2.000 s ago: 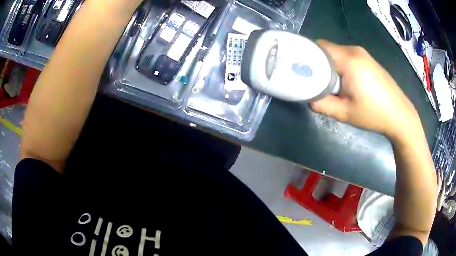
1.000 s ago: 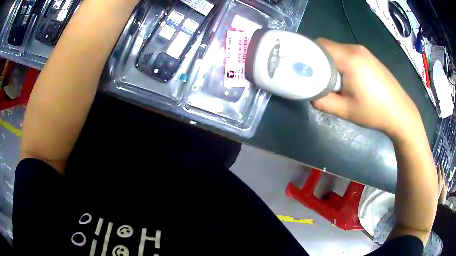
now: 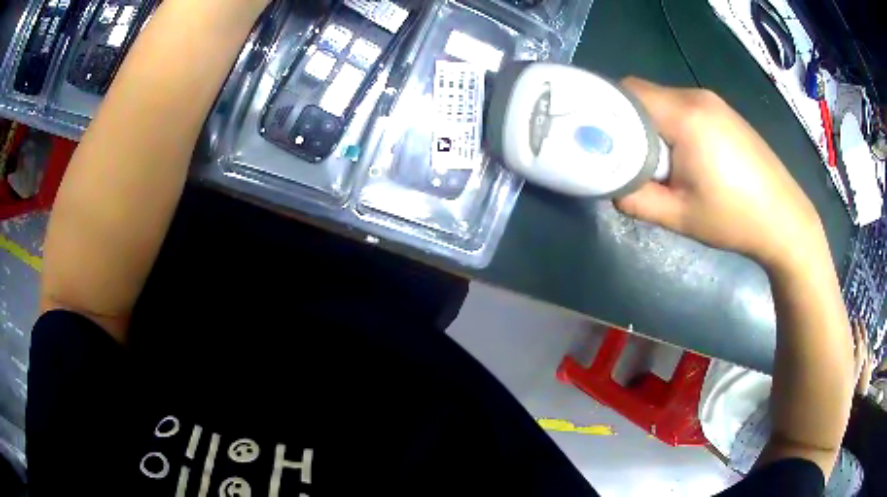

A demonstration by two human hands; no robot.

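My right hand (image 3: 695, 160) is shut on the handle of the white barcode scanner (image 3: 584, 134). The scanner's dark front end is just right of the white barcode label (image 3: 455, 116) in the right pocket of the clear blister tray (image 3: 423, 238). A black handheld device (image 3: 331, 82) with pale labels lies in the pocket to the left. My left forearm reaches up across the tray's left side; my left hand is cut off by the top edge.
More devices (image 3: 102, 44) in clear trays lie at the upper left. The bench top is dark green (image 3: 632, 262). White papers and a red stick (image 3: 827, 131) lie at the right. A red stool (image 3: 642, 388) stands below the bench.
The red light seen on the label one second ago is gone. The scanner has shifted very slightly to the right. The tray looks moved slightly to the left.
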